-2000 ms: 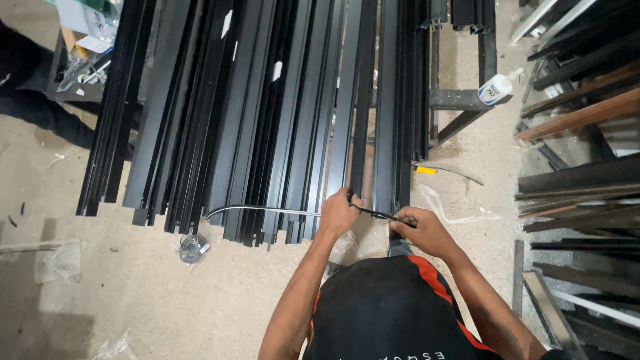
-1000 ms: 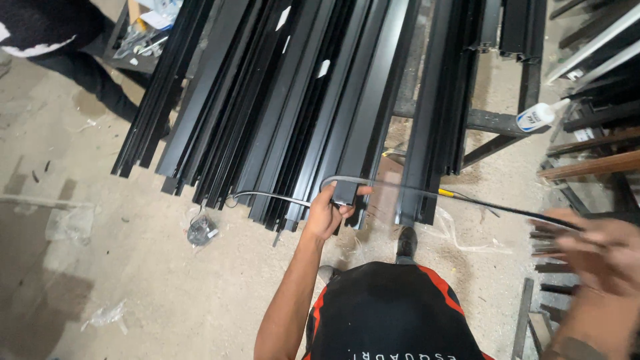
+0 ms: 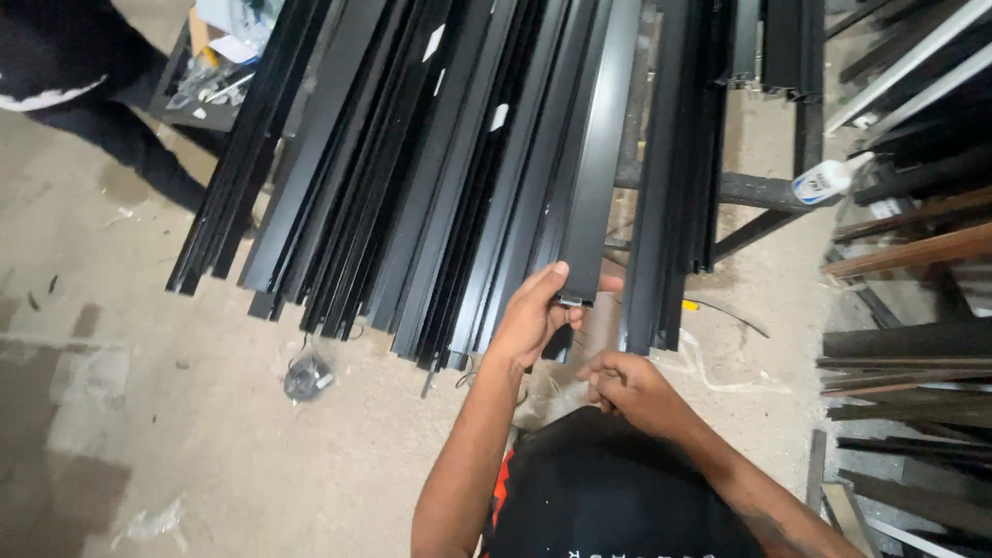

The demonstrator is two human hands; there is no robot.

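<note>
My left hand (image 3: 535, 318) grips the near end of a dark metal profile (image 3: 585, 232), thumb on its top face and fingers beneath. Just below and to the right of that end is my right hand (image 3: 612, 380), its fingers curled; whether something thin lies between them cannot be made out. Several more long black profiles (image 3: 434, 217) lie side by side to the left, some with small white stickers. Another group of black profiles (image 3: 659, 194) rests to the right of the held one.
A white bottle (image 3: 823, 182) lies on the dark metal frame (image 3: 763, 192) at right. Stacked profiles (image 3: 914, 252) fill the right side. A person in dark clothes (image 3: 70, 70) is at upper left, beside a tray of small parts (image 3: 194, 116). A plastic-wrapped bundle (image 3: 306, 378) is below the profiles.
My right hand has come back from the far right to beside my left hand. The dark strip stretched between my hands one second ago no longer shows there. My left hand still grips the profile end.
</note>
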